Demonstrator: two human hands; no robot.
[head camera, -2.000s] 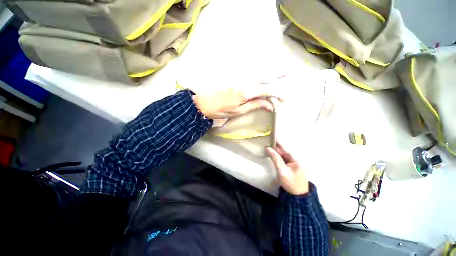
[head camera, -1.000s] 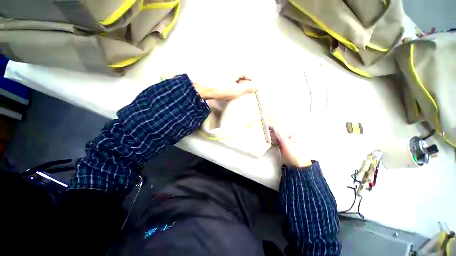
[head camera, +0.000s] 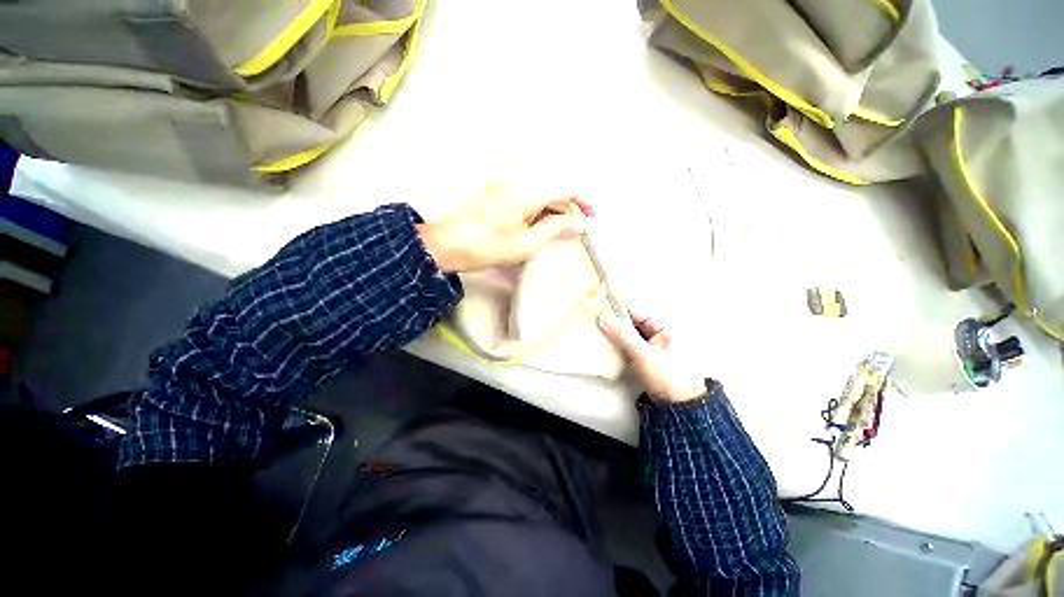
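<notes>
A pale beige bag body (head camera: 554, 306) lies on the white table near its front edge, washed out by glare, with yellow edge binding (head camera: 461, 342) at its lower left. My left hand (head camera: 513, 237) pinches the far end of the bag's straight edge (head camera: 601, 271). My right hand (head camera: 648, 356) grips the near end of that edge between thumb and fingers. The edge runs slanted between my hands. Whether a zip lies along it cannot be told. Much of the bag blends into the bright table.
Beige bags with yellow binding are stacked at the far left (head camera: 198, 128) and heaped at the far right (head camera: 805, 82). On the right are a small yellow block (head camera: 827, 303), a whitish pot with a dark top (head camera: 947, 356) and small corded tools (head camera: 861, 408).
Since one second ago, my left hand has shifted left and slightly nearer, and my right hand a little left. The held edge slants more, and the yellow binding has moved left.
</notes>
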